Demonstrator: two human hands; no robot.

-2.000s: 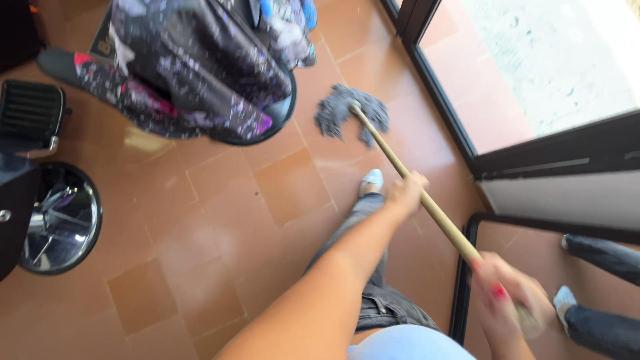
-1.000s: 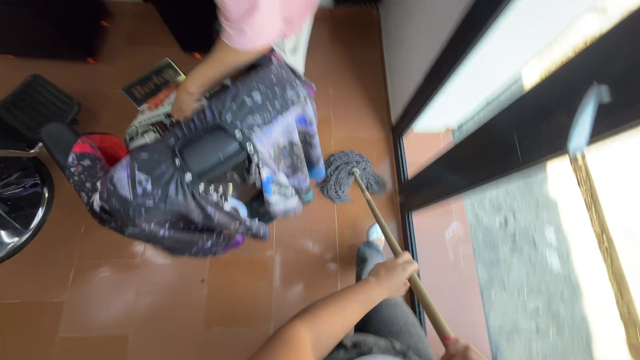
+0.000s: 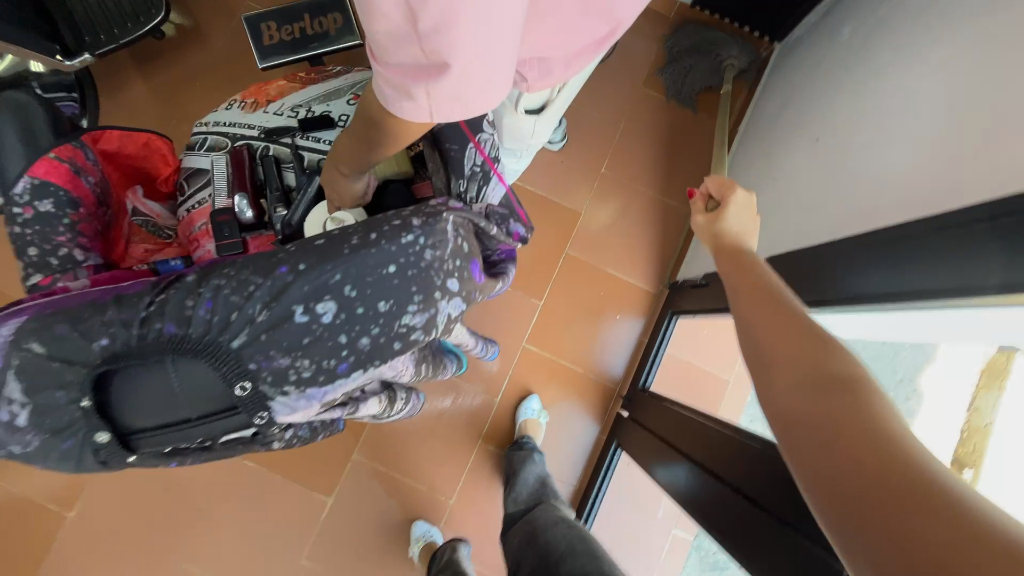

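Observation:
My right hand (image 3: 726,214) is closed around the pale mop handle (image 3: 722,132), near its visible lower end. That arm comes in from the lower right. The gray string mop head (image 3: 704,64) lies on the tiled floor at the top right, against the foot of the white wall. My left hand is not in view. At the left, a person in a pink top reaches a hand (image 3: 348,186) into an open holder of hair clippers (image 3: 242,186), combs and a white round item. Beside it are chair backs under dark speckled capes (image 3: 344,296).
The glass door's black frame (image 3: 720,472) runs along the right, by the white wall (image 3: 880,120). The person's white shoe (image 3: 558,134) stands near the floor's middle. A black sign with writing (image 3: 302,30) and a black footrest (image 3: 96,28) are at the top left.
My left hand, on the handle before, has gone out of view. The mop head has moved up along the wall. The person in pink, absent from the oldest frame, now leans over the tools. The view has shifted.

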